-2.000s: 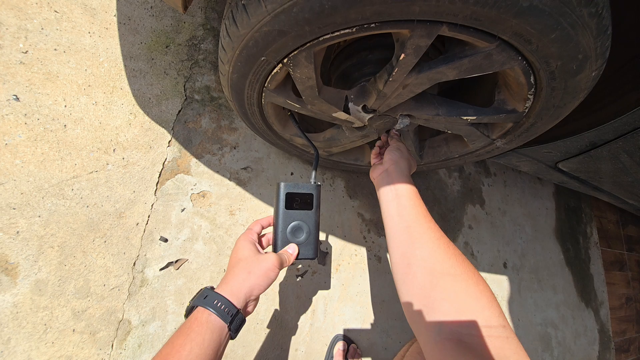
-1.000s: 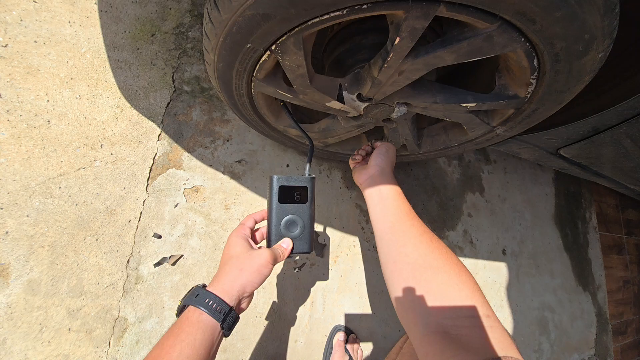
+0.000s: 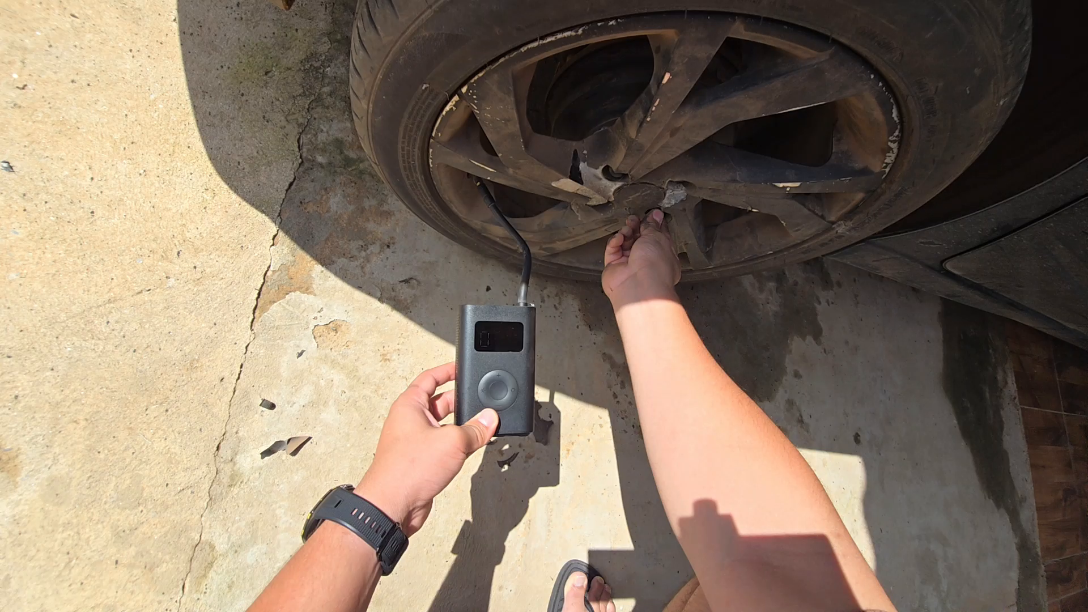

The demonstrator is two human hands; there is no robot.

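Observation:
My left hand [image 3: 425, 446] holds a black portable tire inflator [image 3: 496, 361] upright, its thumb on the lower front beneath the round button pad. The small display is dark with a faint mark. From its top a black air hose [image 3: 514, 234] runs up to the lower left of the wheel rim [image 3: 680, 93]; its far end is hidden among the spokes. My right hand [image 3: 643, 255] is at the hub's lower edge, fingers bent against or near the cracked center cover [image 3: 639, 197]. Whether the fingers pinch anything cannot be told.
The rubber tire [image 3: 395, 144] surrounds the dirty, scratched rim. The car's dark lower body panel [image 3: 1003, 255] is at the right. Small broken fragments [image 3: 289, 445] lie on the cracked concrete [image 3: 127, 340]. A foot in a sandal [image 3: 582, 586] is at the bottom, brown tiles [image 3: 1050, 442] at the right edge.
My right hand has moved up from the rim's lower spokes to the edge of the hub. My left hand still holds the inflator.

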